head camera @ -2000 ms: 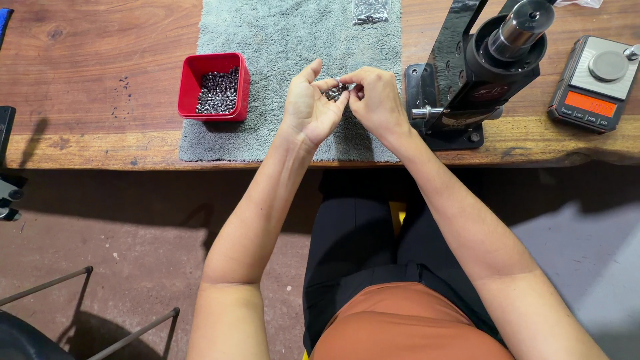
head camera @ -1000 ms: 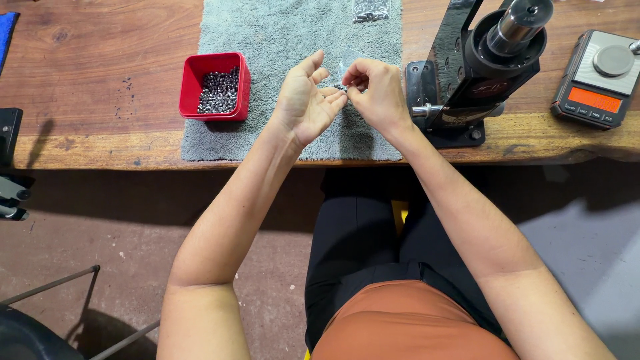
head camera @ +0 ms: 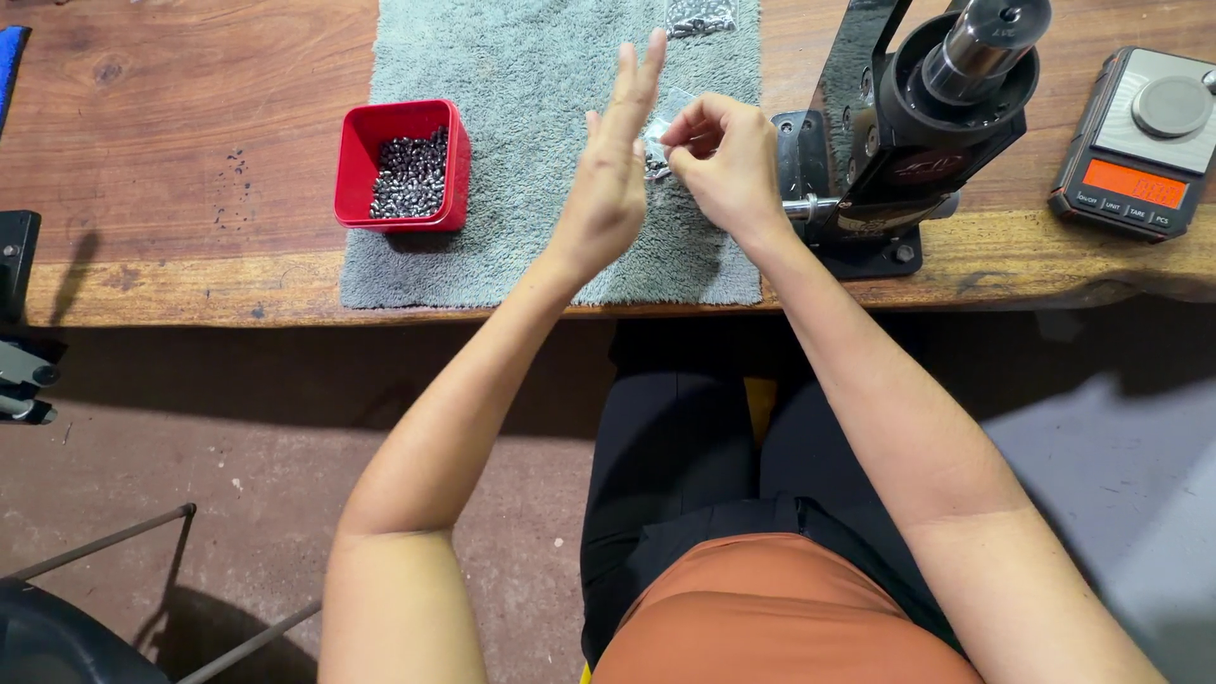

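My left hand (head camera: pixel 613 171) is turned on edge over the grey-green towel, fingers extended, with nothing seen in its grip. Close to its right, my right hand (head camera: pixel 727 152) has thumb and index finger pinched at a small clear plastic bag (head camera: pixel 657 142), which holds some small dark metal pieces near its bottom. To the left on the towel (head camera: pixel 522 85) stands a red square tub (head camera: pixel 461 171) of small shiny metal pellets (head camera: pixel 410 176). Another clear bag of such pellets (head camera: pixel 700 17) lies at the towel's far edge.
A black bench press (head camera: pixel 874 161) with a steel ram stands right of my right hand. Farther right is a digital scale (head camera: pixel 1130 142) with an orange display and a round metal piece on its plate. The wooden table's front edge (head camera: pixel 190 294) runs below the towel.
My left hand has turned from palm up to on edge. The metal pieces seen in its palm earlier are no longer visible there. My right hand stays beside it, still pinching.
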